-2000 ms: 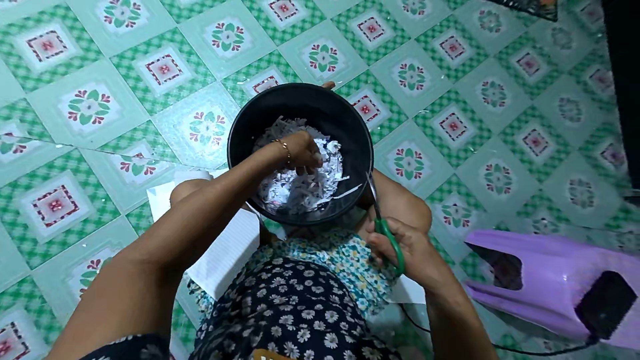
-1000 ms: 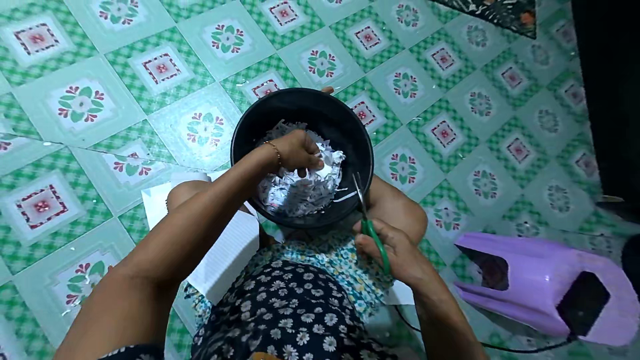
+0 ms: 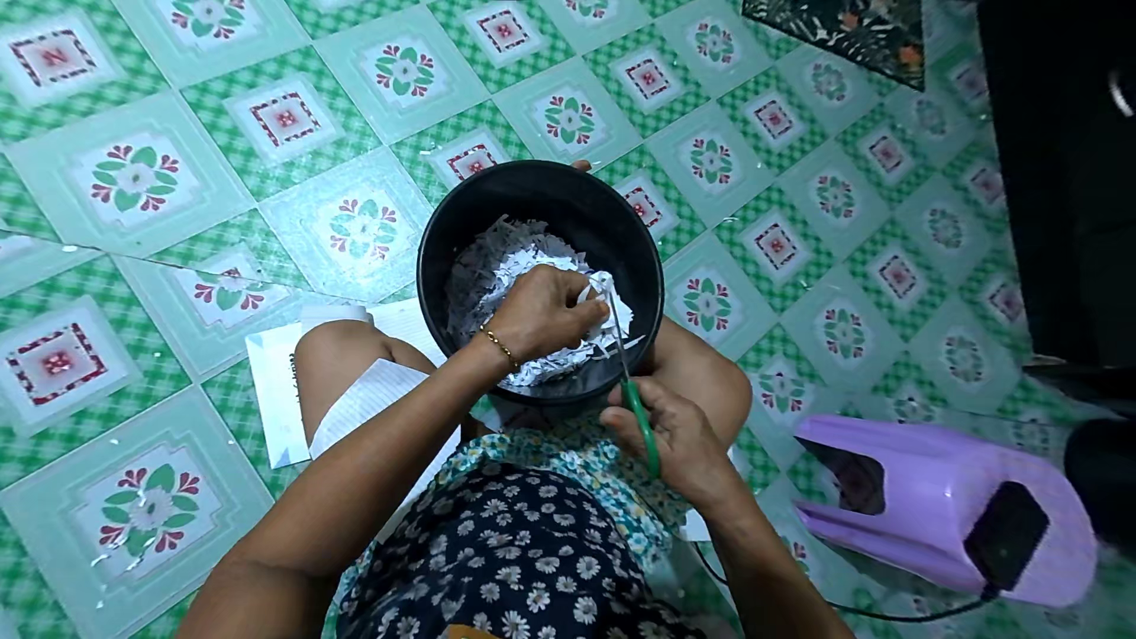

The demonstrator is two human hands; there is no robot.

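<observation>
A round black bucket (image 3: 541,177) sits between my knees, with a heap of shredded white paper (image 3: 506,266) inside. Over the heap, my left hand (image 3: 550,311) pinches a small bunch of white paper strips (image 3: 603,286). A beaded bracelet circles that wrist. My right hand (image 3: 666,426) holds a pair of green-handled scissors (image 3: 641,430) at the near right rim. The blades point up into the bucket and lie against the strips by my left fingertips. Whether they are fully closed cannot be told.
Lined paper sheets (image 3: 368,399) lie under and beside my left leg. At the right, a purple plastic stool (image 3: 941,479) bears a black adapter (image 3: 1007,532) with a cord trailing over the patterned floor (image 3: 355,222). A dark patterned cloth or mat (image 3: 852,31) is at the top right.
My right hand has brought the scissors from the bucket's right rim inward, so the blades now meet the paper at my left hand. The left hand stays over the shreds.
</observation>
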